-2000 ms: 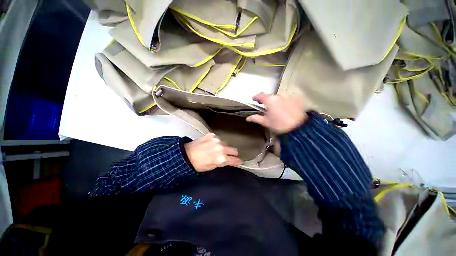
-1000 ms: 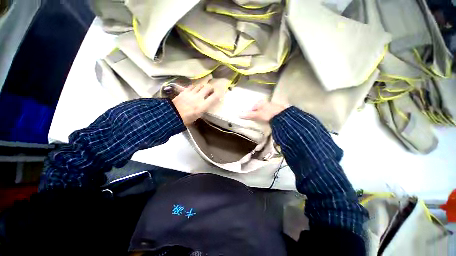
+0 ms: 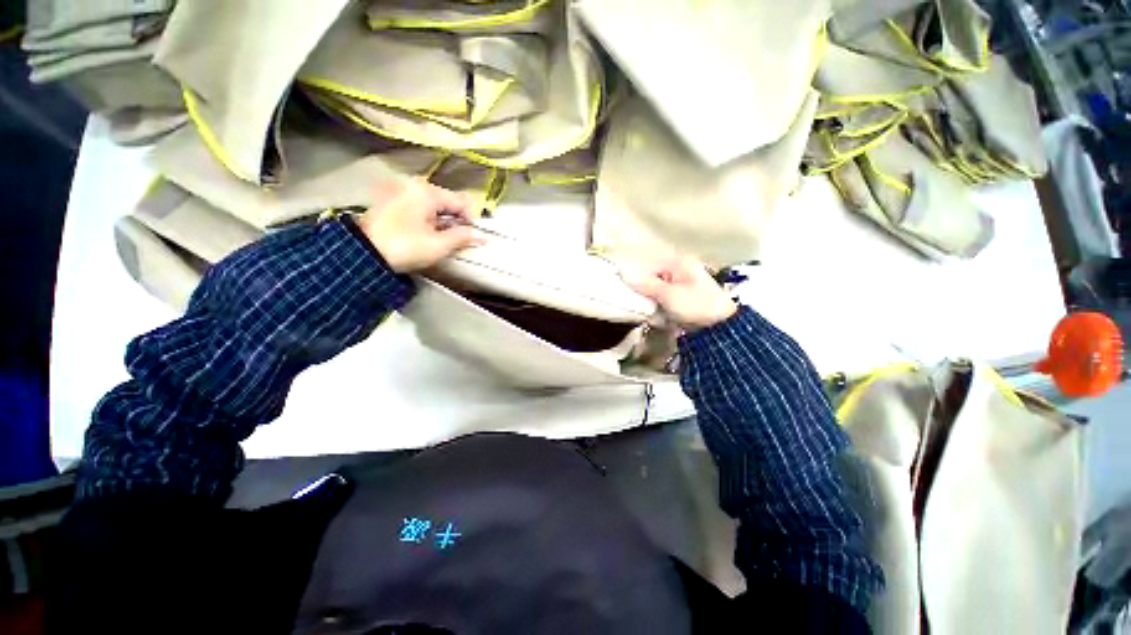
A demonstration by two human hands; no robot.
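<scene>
A beige bag body (image 3: pixel 496 356) lies at the white table's front edge. Its long opening (image 3: pixel 558 325) is parted and dark inside. My left hand (image 3: pixel 419 226) pinches the far edge of the bag near its left end, thumb and fingers together. My right hand (image 3: pixel 685 293) holds the same edge near its right end. The edge is stretched between the two hands. A thin black cord (image 3: pixel 647 403) hangs at the bag's right front. The bag's inside is mostly hidden in shadow.
A heap of beige bags with yellow binding (image 3: pixel 434 112) lies behind my hands. More bags (image 3: pixel 912 186) lie at the back right. A bag (image 3: pixel 998 496) stands at the front right, near a rounded orange object (image 3: pixel 1085 354). The white table (image 3: pixel 335 385) shows around the work.
The view has shifted to the right. My left hand has gone from the near edge to the far edge. The opening has narrowed and the far edge is now drawn straighter.
</scene>
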